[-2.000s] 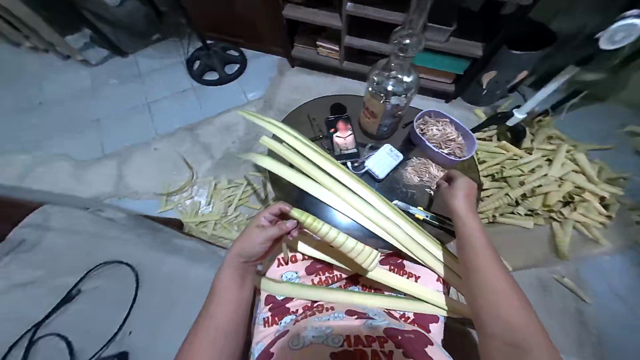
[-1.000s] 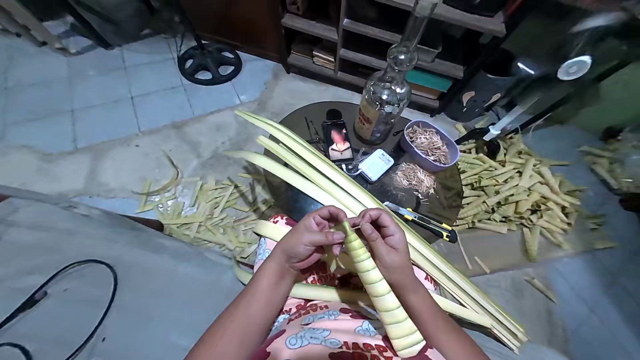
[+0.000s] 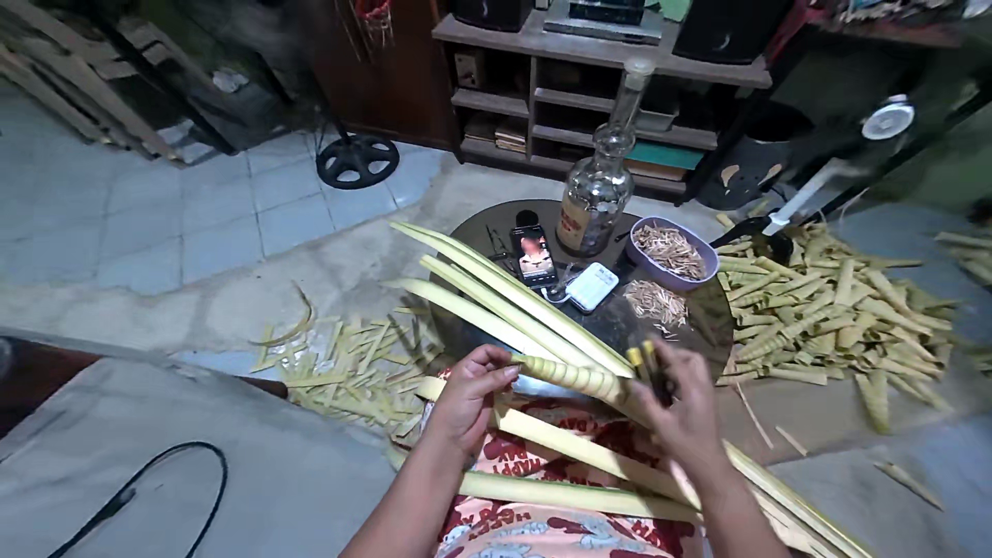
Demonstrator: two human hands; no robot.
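Observation:
My left hand (image 3: 474,394) pinches the narrow tip of a cone wound from a pale green leaf strip (image 3: 570,375). The cone lies across my lap and points to the right. In my right hand (image 3: 676,387), at the cone's wide end, is a dark tool with yellow parts, blurred, likely the utility knife. Long pale leaf strips (image 3: 535,314) run from the round table over my lap. Another strip (image 3: 581,496) lies lower on the printed cloth. Small thin sticks (image 3: 656,303) are heaped on the table, near a purple bowl (image 3: 673,256) full of more sticks.
On the round table (image 3: 480,225) stand a large glass bottle (image 3: 595,194), a lit phone (image 3: 534,256) and a white device (image 3: 592,287). A big pile of wound cones (image 3: 837,310) lies on the floor at right, strip scraps (image 3: 356,372) at left. Behind is a shelf unit (image 3: 535,93).
My right hand has left the cone's tip and now holds the dark tool, which a second ago lay on the table's edge. The cone has swung to lie more level. The view has tilted up.

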